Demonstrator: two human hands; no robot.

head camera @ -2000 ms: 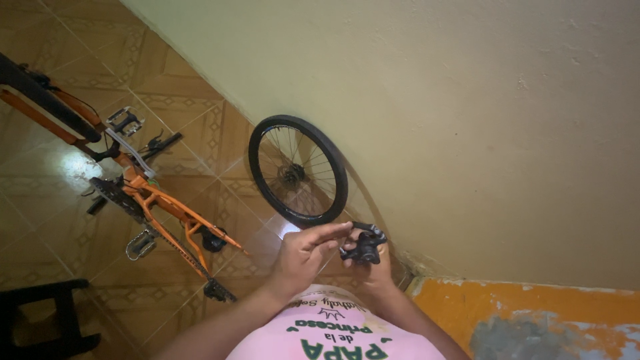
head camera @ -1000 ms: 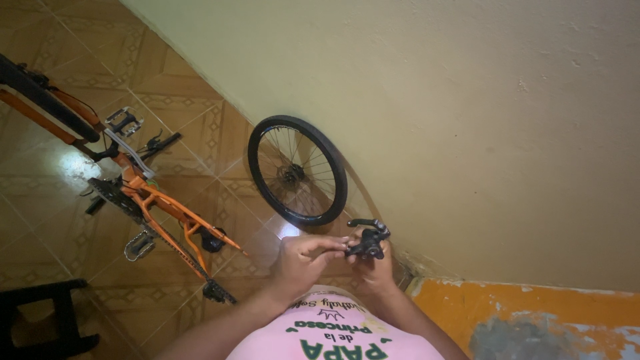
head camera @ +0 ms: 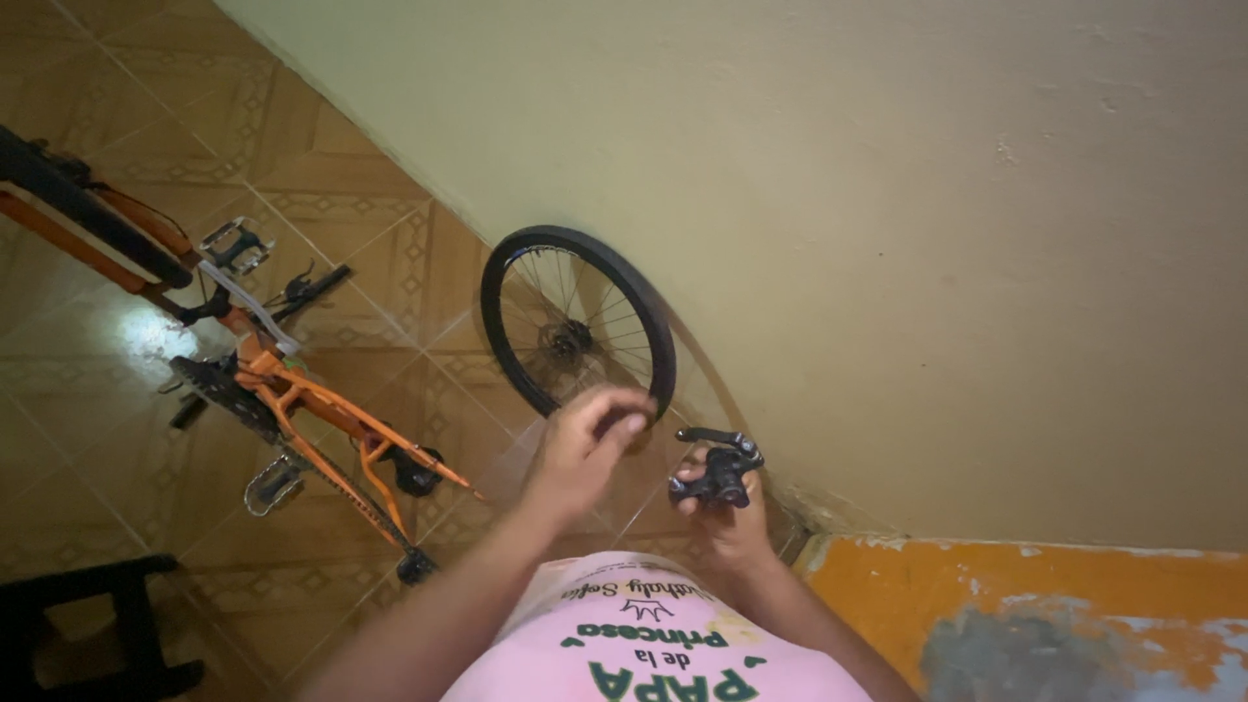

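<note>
A black mechanical disc brake caliper (head camera: pixel 723 476) with a lever arm along its top rests in my right hand (head camera: pixel 733 522), whose fingers wrap around it from below and behind. My left hand (head camera: pixel 590 444) is raised to the left of the caliper, apart from it, with curled fingers and the thumb close to the index finger. That hand is slightly blurred, and whether something small sits between its fingertips cannot be told. Beyond the hands, a bicycle wheel (head camera: pixel 666 341) with a black tyre leans against the wall; my left hand overlaps its lower edge in view.
An orange bicycle frame (head camera: pixel 327 395) with pedals, a chainring and one wheel (head camera: pixel 88 210) lies upside down or tipped on the tiled floor at left. A black stool-like object (head camera: pixel 117 624) stands at the lower left. A pale wall (head camera: pixel 829 244) and an orange, peeling surface (head camera: pixel 877 585) border the right.
My left hand has come away from the caliper, moving left and upward in the view. My right hand keeps hold of the caliper, whose lever arm was less clearly shown two seconds ago.
</note>
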